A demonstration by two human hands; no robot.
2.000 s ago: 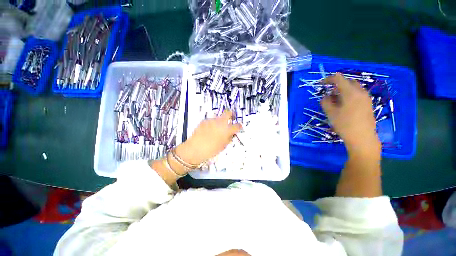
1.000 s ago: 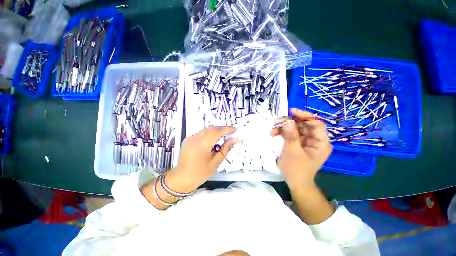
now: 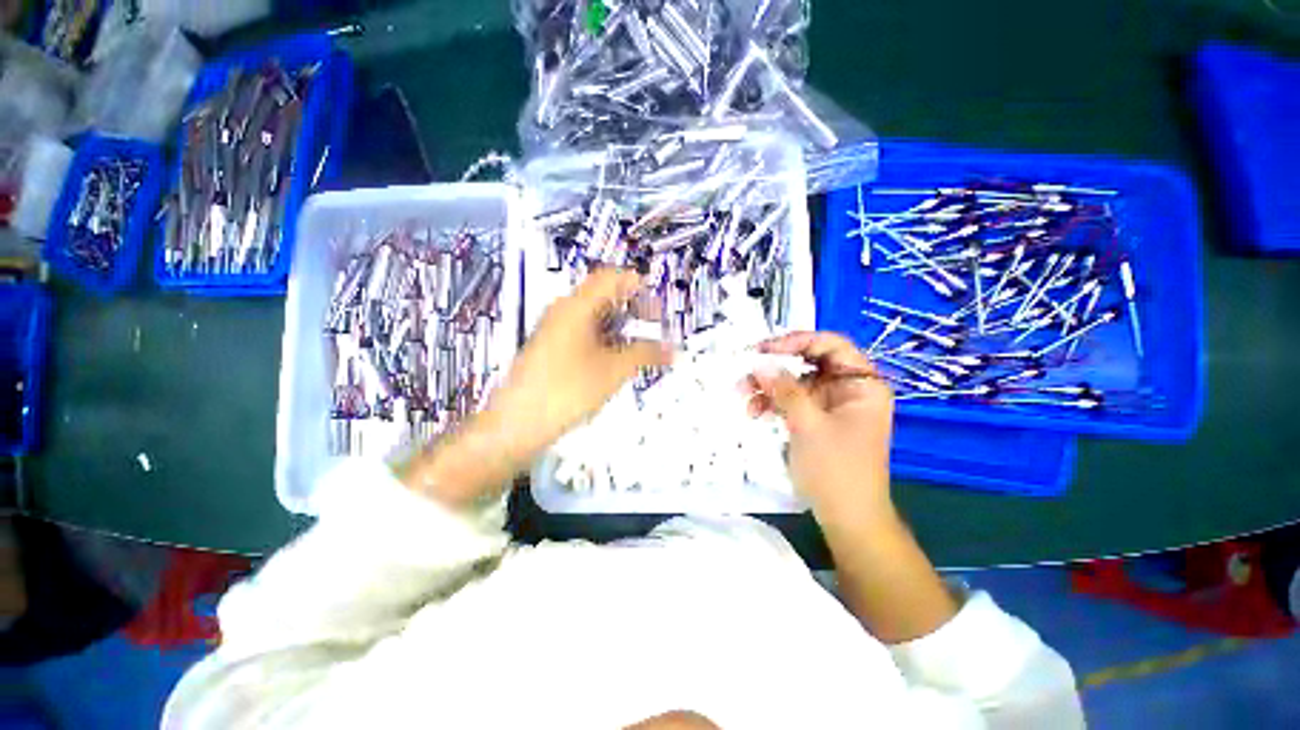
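Note:
My left hand [image 3: 563,364] is over the middle bin [image 3: 816,307], its thumb and fingers around a short bright metal tube [image 3: 645,331]; the fingertips are slightly blurred. My right hand [image 3: 838,421] is at the bin's right side and pinches a thin rod piece [image 3: 784,360] with a white part on it, pointing left. A thin dark red end sticks out to the right of the fingers. Loose silver tubes [image 3: 734,235] lie in the bin's far half, small white parts [image 3: 699,428] in its near half. The two hands are apart.
The left bin [image 3: 302,357] holds rows of finished pieces [image 3: 428,314]. The blue tray [image 3: 1176,314] at right holds loose rods and sits on another blue tray [image 3: 984,456]. A clear bag of tubes [image 3: 663,72] lies at the far end. More blue trays [image 3: 321,157] stand far left.
My right hand has come from the right blue tray to the middle bin with a rod piece. Since a second ago, my left hand has moved up and away from me, towards the loose tubes.

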